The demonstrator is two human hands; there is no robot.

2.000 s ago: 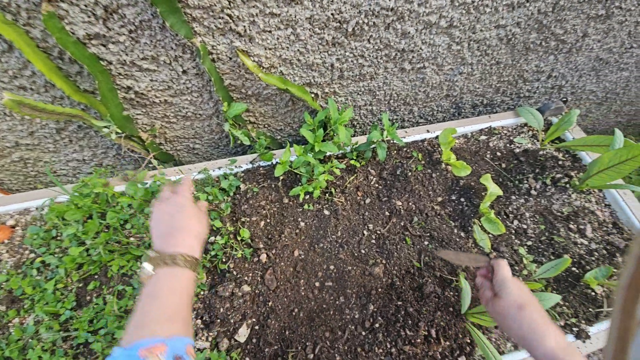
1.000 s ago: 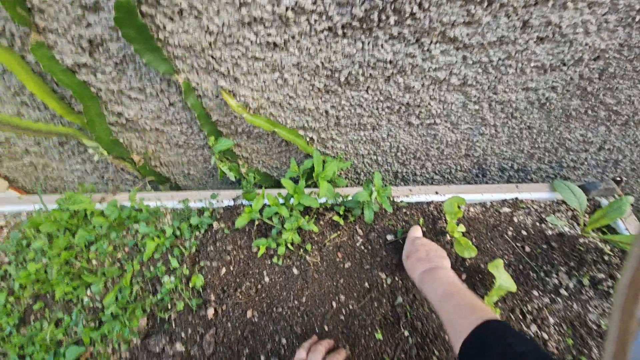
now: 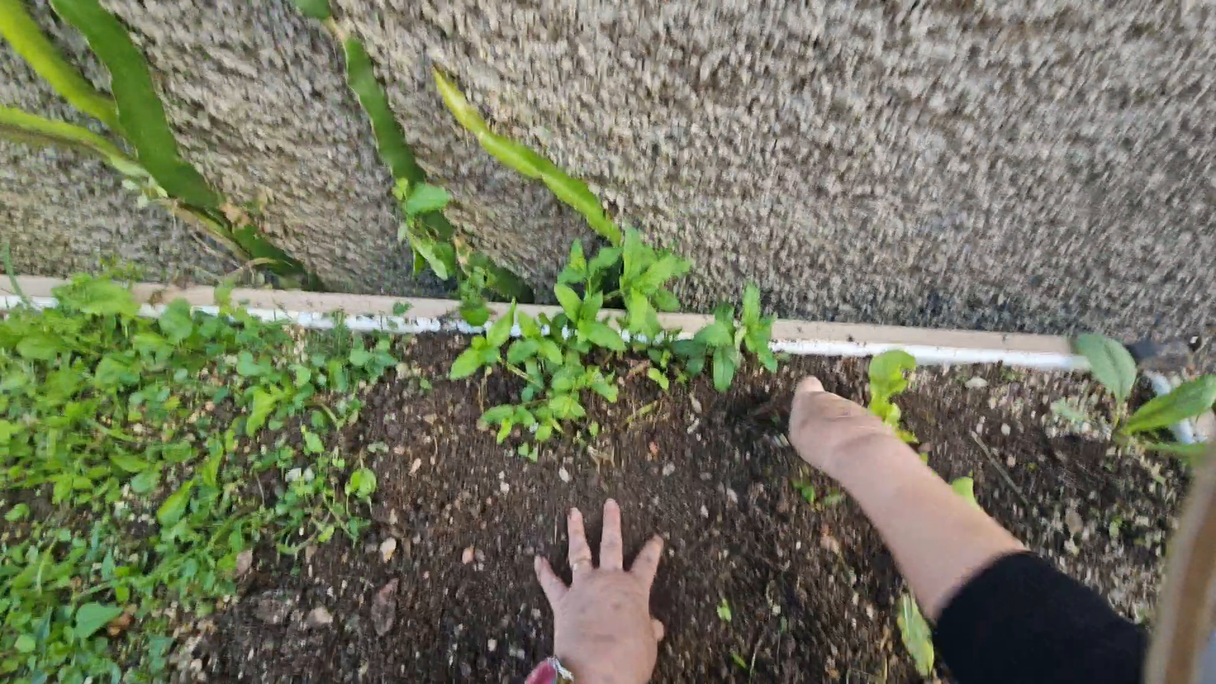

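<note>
My left hand (image 3: 608, 603) lies palm down with fingers spread on the dark soil (image 3: 456, 579), at the bottom centre. It holds nothing. Farther forward and to the right, my right hand (image 3: 831, 427), below a black sleeve (image 3: 1035, 622), is curled against the soil. A small blade in it is blurred and mostly hidden, by a dark hollow in the soil (image 3: 755, 404). Just right of this hand stands a light green leafy seedling (image 3: 888, 380). A clump of leafy green plants (image 3: 560, 356) grows to its left, near the bed's edge.
A white and tan bed border (image 3: 931, 347) runs along a rough, pebbly wall (image 3: 807, 171). Green cactus stems (image 3: 142, 104) lean on the wall. Low weeds (image 3: 171, 418) cover the left side. A broad-leaved plant (image 3: 1173, 404) stands at the right, and a blurred tan pole (image 3: 1187, 579) crosses the lower right.
My right hand has moved forward and left from the seedlings to the soil near the border. My left hand has left the weeds and rests on the soil. The view has shifted toward the wall.
</note>
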